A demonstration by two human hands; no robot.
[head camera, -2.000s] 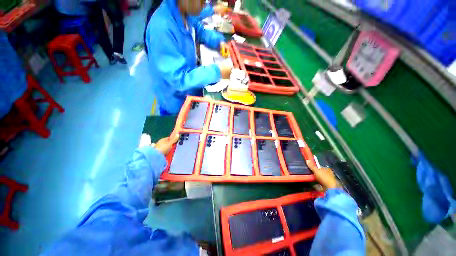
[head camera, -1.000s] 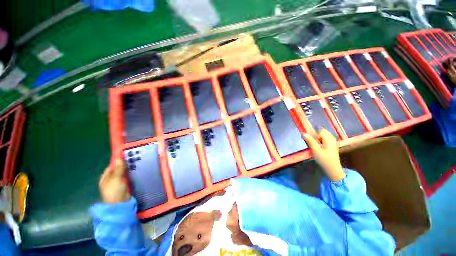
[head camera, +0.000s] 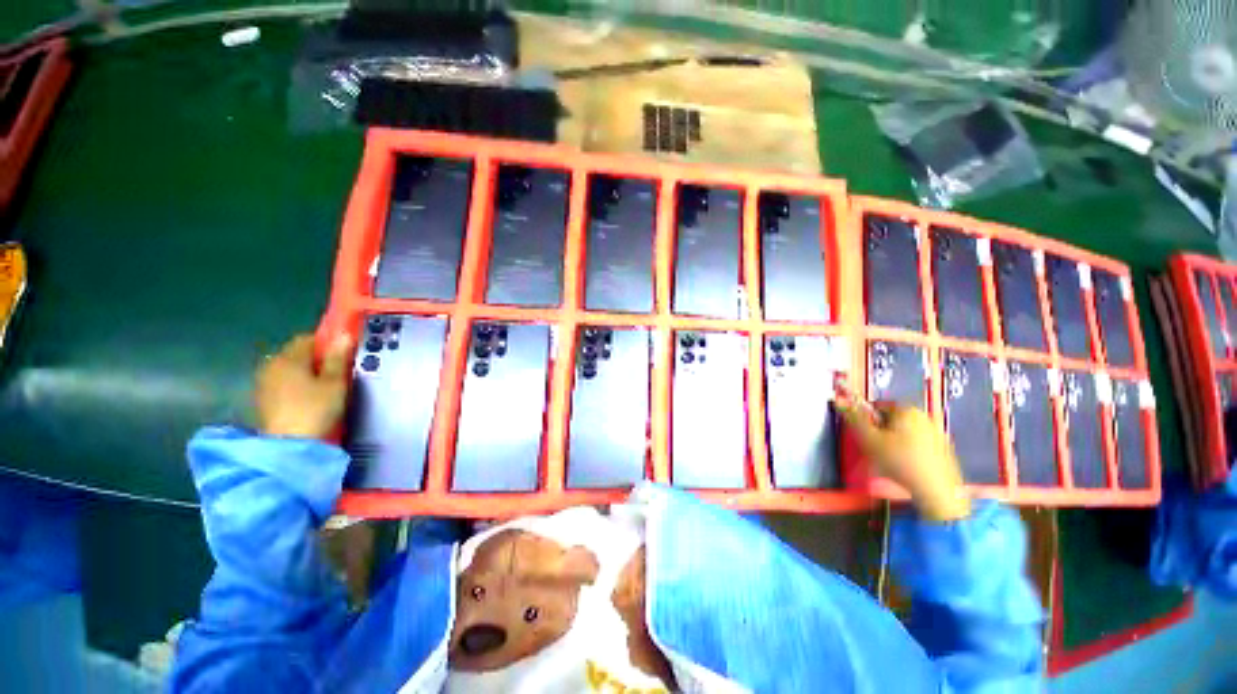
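Observation:
A red foam tray (head camera: 575,315) holds two rows of dark grey-blue phones or rear housings (head camera: 609,407), with ring-like camera clusters at their top left corners. My left hand (head camera: 304,388) grips the tray's left end. My right hand (head camera: 906,445) is at its right end, fingers on the rim where it meets a second red tray (head camera: 1004,362). That second tray also holds two rows of dark phones. Whether the held tray rests fully on the mat cannot be told.
Behind the tray lie a black foam block (head camera: 459,109), a cardboard sheet (head camera: 760,115) with small black pieces (head camera: 672,129) and a thin dark tool (head camera: 624,67), and clear plastic bags (head camera: 960,152). More red trays stand at far right (head camera: 1207,355) and far left (head camera: 30,102).
The tray in my hands has turned from tilted to nearly level beside the second tray. The view has swung from along the line to the bench in front. Both hands still hold the tray's ends.

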